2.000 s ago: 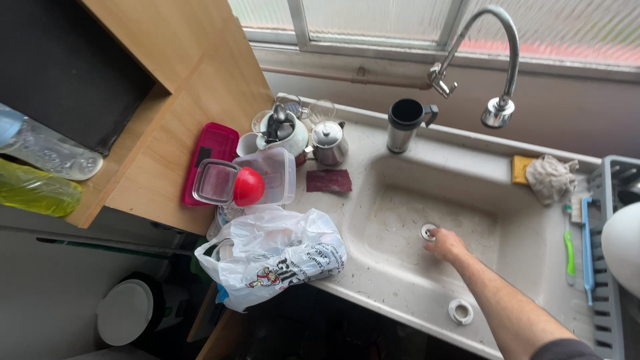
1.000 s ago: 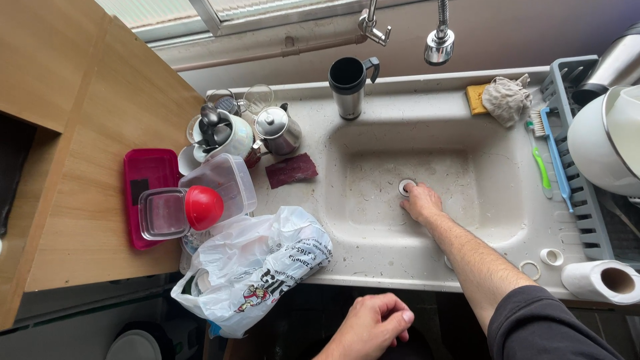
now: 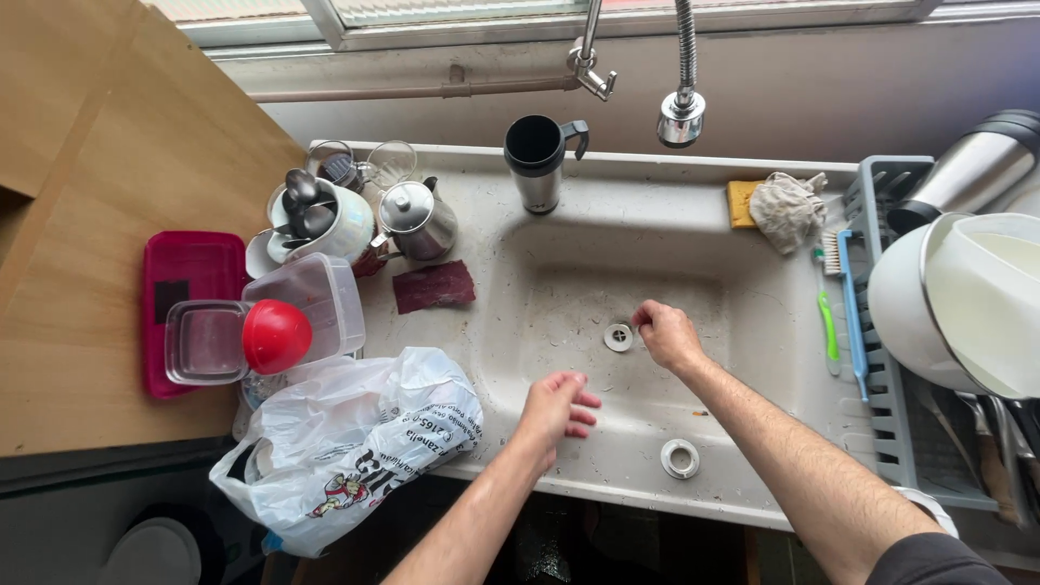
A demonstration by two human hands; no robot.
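Observation:
My right hand point(image 3: 668, 333) is over the basin of a pale sink point(image 3: 561, 284), just right of the white drain fitting point(image 3: 618, 337). Its fingers are curled together, and whether something small is between them cannot be told. My left hand point(image 3: 556, 414) hovers over the near left part of the basin, fingers apart, holding nothing. A white plastic ring fitting point(image 3: 680, 459) lies on the sink's near rim. A small orange-brown scrap point(image 3: 699, 413) lies between it and the drain. Behind the basin stands a steel travel mug point(image 3: 536, 166) with a black handle.
Left are a white plastic bag point(image 3: 366, 431), a clear container point(image 3: 325, 305), a red bowl point(image 3: 277, 335), a metal pot point(image 3: 418, 219) and a dark red cloth point(image 3: 434, 286). Right are a yellow sponge point(image 3: 740, 204), a rag point(image 3: 786, 211), brushes and a grey dish rack point(image 3: 890, 439). A faucet head point(image 3: 681, 119) hangs above.
My right hand has moved off the drain fitting to its right. My left hand, out of view two seconds ago, has come forward over the basin.

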